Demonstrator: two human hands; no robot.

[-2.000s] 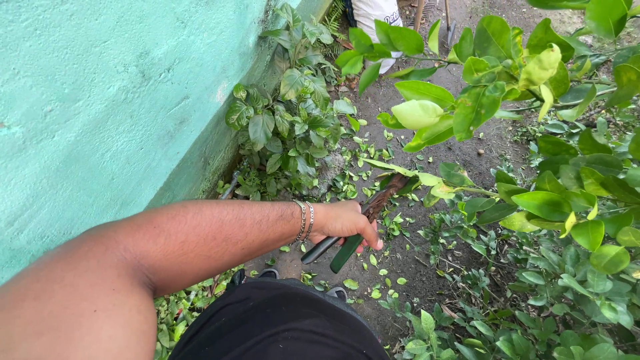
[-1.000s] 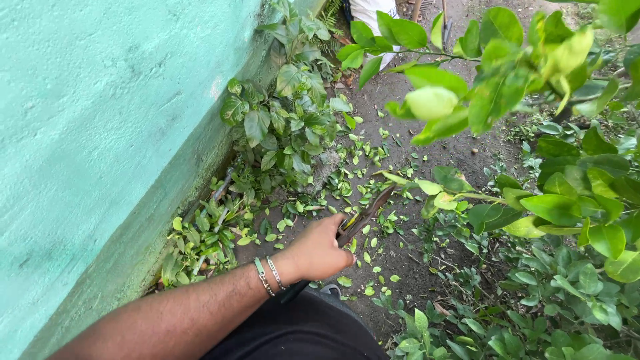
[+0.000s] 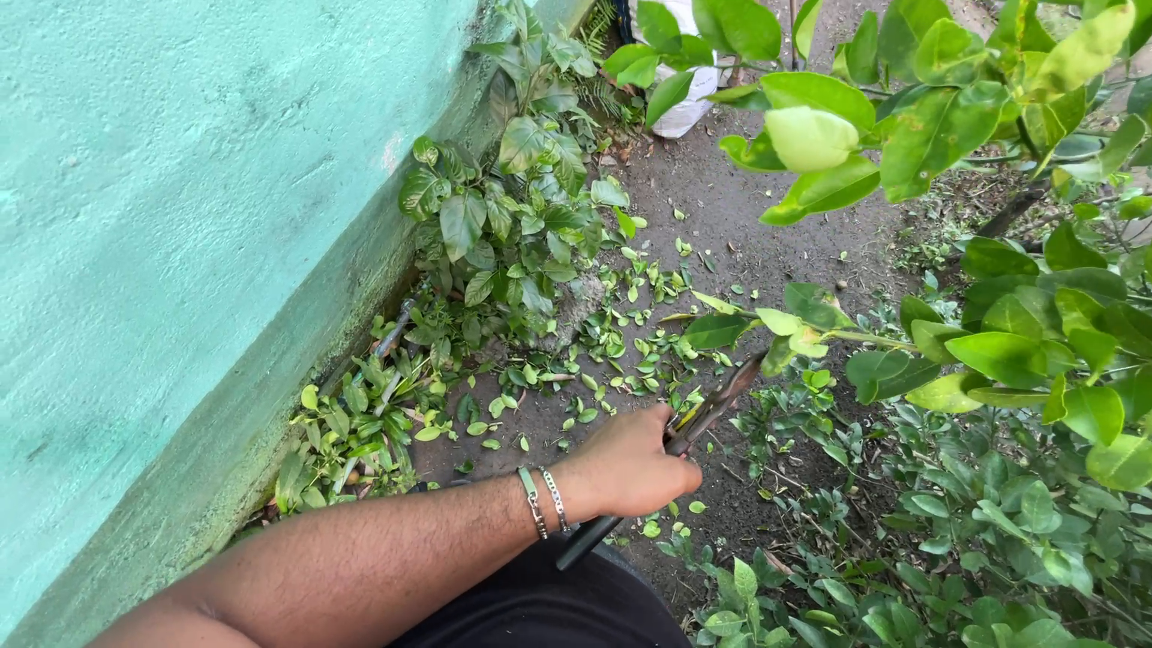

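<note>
My left hand (image 3: 634,461), with two bracelets at the wrist, grips a pair of garden shears (image 3: 717,403) around the middle. Their brown, rusty-looking blades point up and to the right, and a dark handle (image 3: 587,542) sticks out below the hand. The blade tip lies at or just under the leaves at the end of a thin leafy branch (image 3: 868,338); whether it touches them cannot be told. From here the blades look nearly together. My right hand is out of view.
A turquoise wall (image 3: 207,180) runs along the left, with a leafy plant (image 3: 531,216) at its foot. Cut leaves (image 3: 630,346) litter the dark soil. Leafy branches (image 3: 936,135) reach in from the upper right, low shrubs (image 3: 981,531) fill the lower right, and a white sack (image 3: 688,99) stands at the top.
Two seconds ago two handles showed below my left hand and the blades lay at the branch's leaves. One second ago the hand was lower and further left; it has since moved up and right.
</note>
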